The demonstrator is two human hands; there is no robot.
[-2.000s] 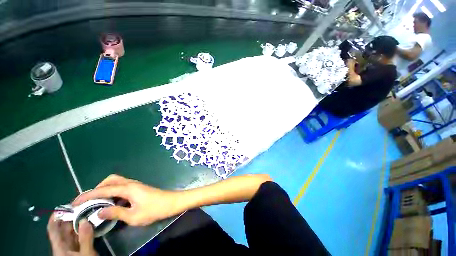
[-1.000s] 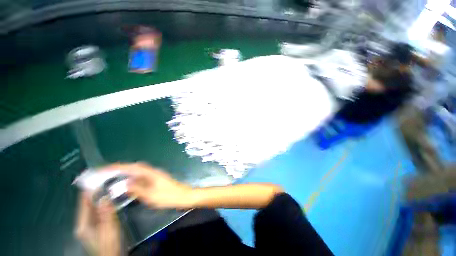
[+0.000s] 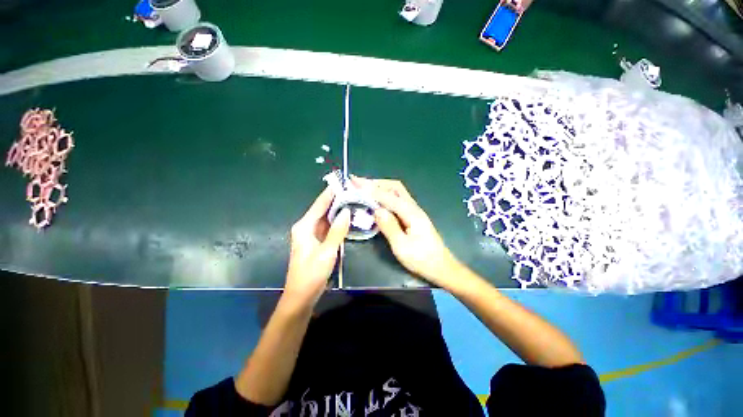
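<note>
A cylindrical housing [image 3: 355, 221] is held over the bench near its front edge, its round open mouth facing up. A small white block [image 3: 362, 218] shows inside the mouth. My left hand [image 3: 316, 238] grips the housing's left side, thumb at the rim. My right hand [image 3: 405, 230] grips its right side, fingers at the rim. Wires with small white plugs [image 3: 324, 155] trail behind the housing onto the bench. Whether a bracket sits in the mouth, I cannot tell.
White brackets [image 3: 505, 175] spill from a large clear bag [image 3: 668, 187] at the right. Pink brackets [image 3: 41, 159] lie at the left. Another housing [image 3: 210, 57] stands on the pale metal strip [image 3: 301, 65]. More housings and a blue-faced piece [image 3: 502, 23] are on the conveyor behind.
The view has swung left and down, bringing the pink brackets and my lap into view. Both hands still hold the housing. The neighbouring worker is out of view.
</note>
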